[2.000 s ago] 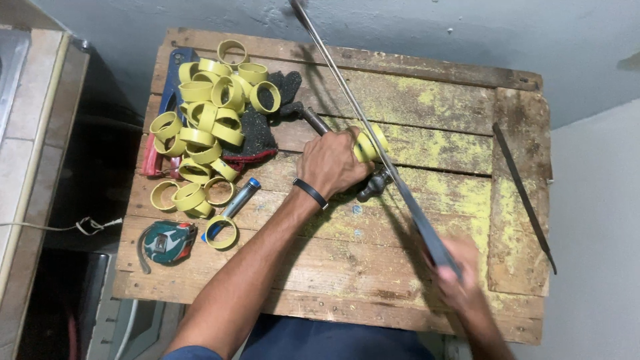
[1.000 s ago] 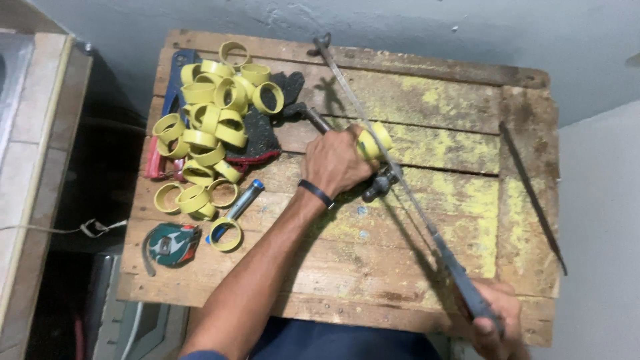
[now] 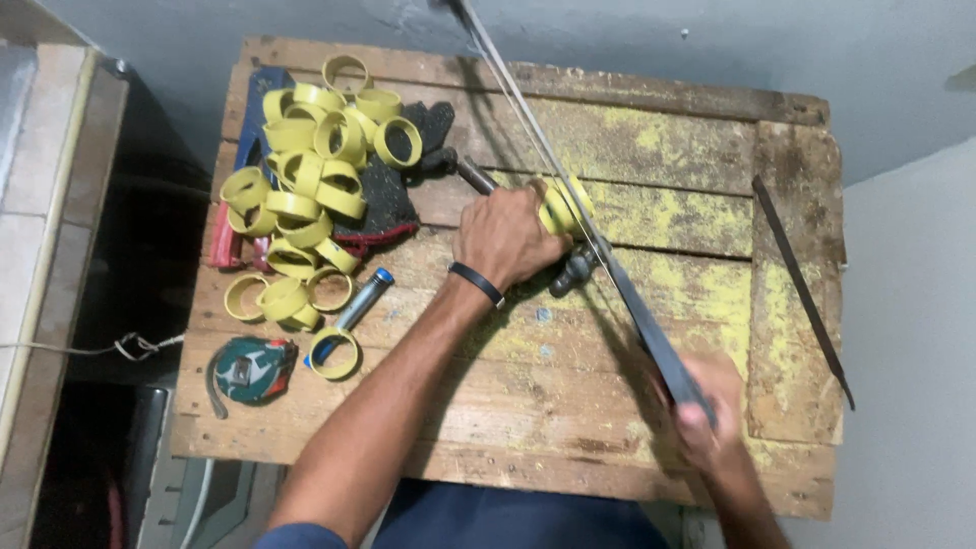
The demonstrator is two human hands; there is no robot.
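Observation:
My right hand (image 3: 705, 408) grips the handle end of a hacksaw (image 3: 545, 145), whose long frame slants up and left past the table's far edge. Its blade crosses a yellow plastic pipe piece (image 3: 560, 207) near the middle of the table. My left hand (image 3: 499, 236), with a black band on the wrist, is closed over the near side of this piece and what seems to be a metal clamp (image 3: 576, 268), mostly hidden beneath the hand. A dark metal bar (image 3: 477, 177) sticks out beyond my knuckles. Many cut yellow rings (image 3: 303, 174) lie heaped at the left.
The wooden plank table (image 3: 579, 412) carries yellow sawdust. Under the rings lies a dark work glove (image 3: 381, 194). A tape measure (image 3: 254, 370), a blue-capped metal tube (image 3: 364, 299) and a blue tool (image 3: 259, 107) are at the left. A thin dark strip (image 3: 801, 286) lies at the right.
The hacksaw and my right hand have gone back and forth along the blade's line; since one second ago they have moved up and left. My left hand stays on the yellow piece.

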